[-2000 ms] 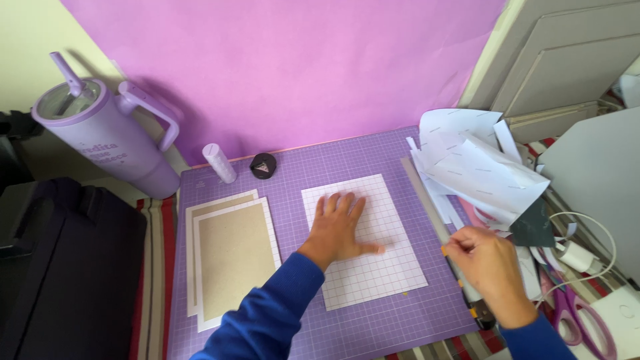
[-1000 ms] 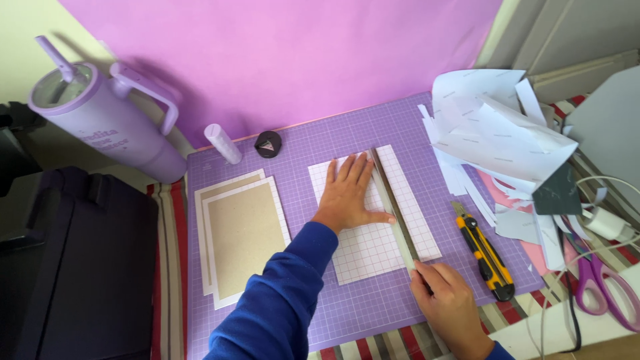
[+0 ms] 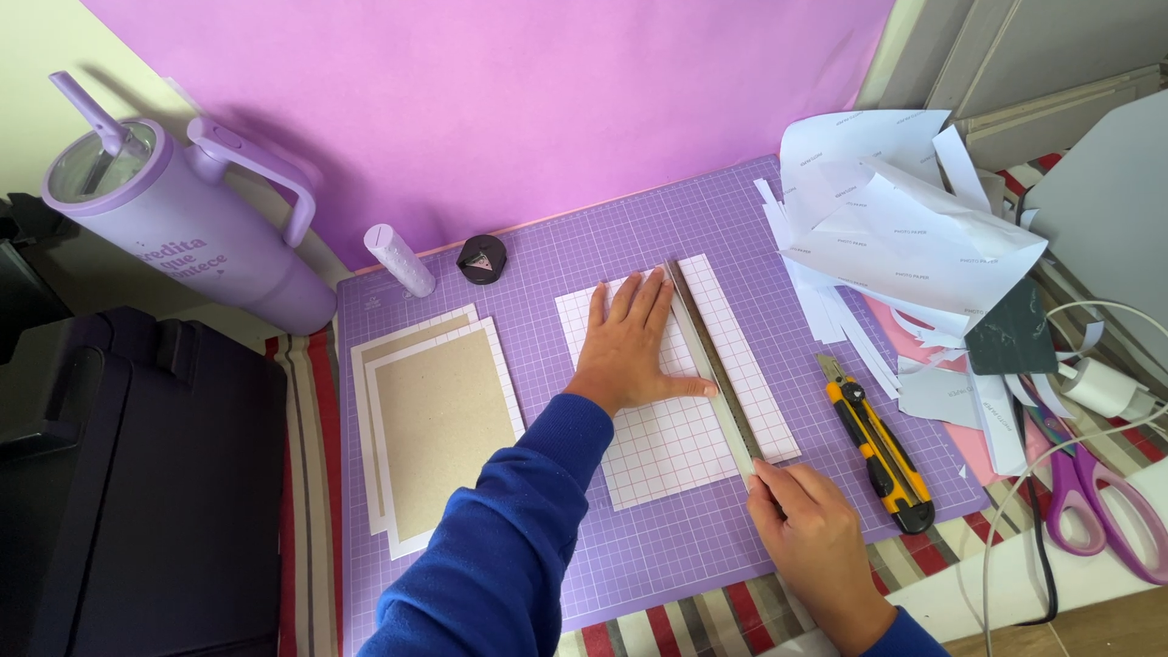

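Note:
My left hand (image 3: 636, 351) lies flat with spread fingers on a white sheet with a red grid (image 3: 666, 447). Its thumb and index finger touch a metal ruler (image 3: 716, 365), which runs lengthwise over the sheet, right of the middle. In my right hand (image 3: 812, 529) is the ruler's near end, pinched between thumb and fingers. The sheet rests on a purple cutting mat (image 3: 566, 584). Right of it lies a yellow and black utility knife (image 3: 878, 447), its blade showing at the far end. Two beige boards with white edges (image 3: 447, 438) overlap on the mat's left part.
A glue stick (image 3: 400, 260) and a black corner punch (image 3: 481, 259) stand at the mat's back. Left are a lilac tumbler (image 3: 210, 246) and a black machine (image 3: 155, 493). Right are crumpled paper (image 3: 903, 228), paper strips, purple scissors (image 3: 1086, 493), and a white charger (image 3: 1104, 388) with cable.
The ruler, two seconds ago held right of the gridded sheet, now lies across it. My right hand has moved left with it. The left hand is still flat on the sheet.

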